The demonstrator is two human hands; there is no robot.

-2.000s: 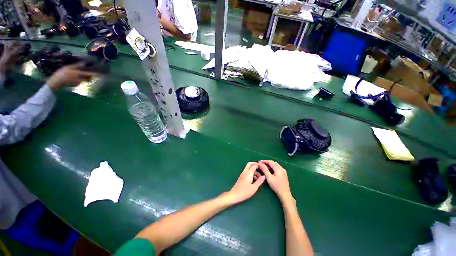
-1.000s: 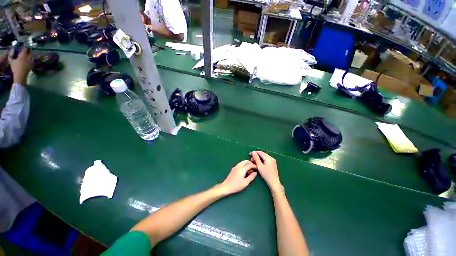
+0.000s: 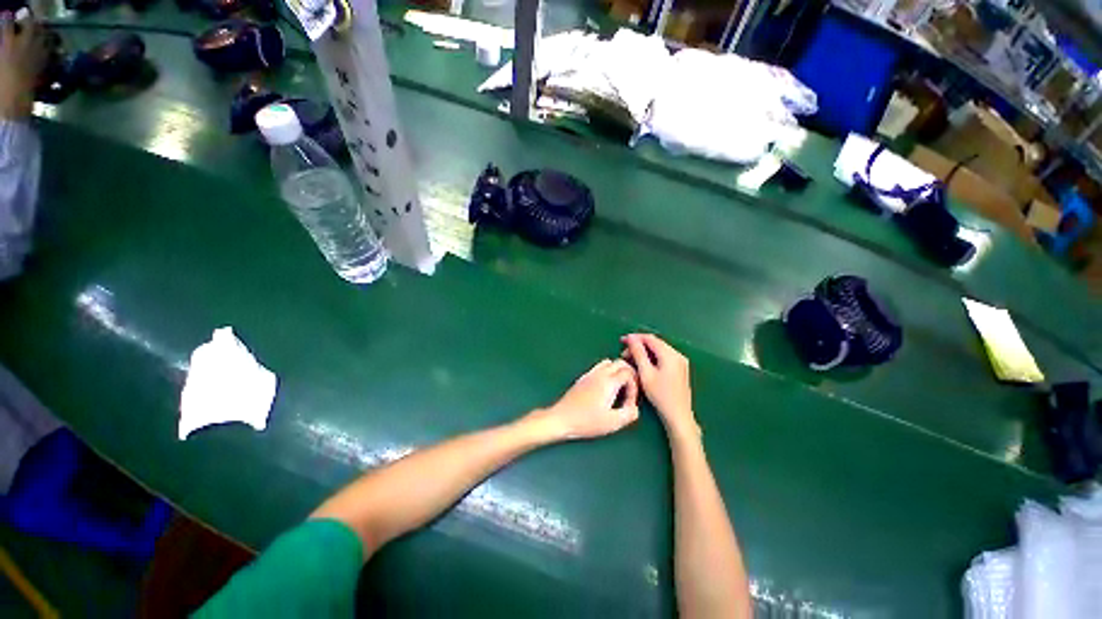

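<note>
My left hand (image 3: 598,399) and my right hand (image 3: 661,377) rest together on the green bench, fingertips touching and fingers curled. No object shows in them. A black clip-on fan (image 3: 844,324) lies on the green belt ahead to the right of my hands, not touched. A second black clip-on fan (image 3: 534,206) lies on the belt ahead to the left, its round ribbed head to the right and its clip to the left.
A clear bottle (image 3: 324,203) leans by the perforated post (image 3: 375,151). A white cloth (image 3: 226,385) lies at left. Bubble bags (image 3: 1049,562) are at the right corner, a yellow pad (image 3: 1003,341) on the belt. Another person's sleeve (image 3: 15,194) shows at far left.
The fans on the belt have moved to the right relative to the post. The other person's arm has moved towards the left edge. My hands stay together, with small finger shifts.
</note>
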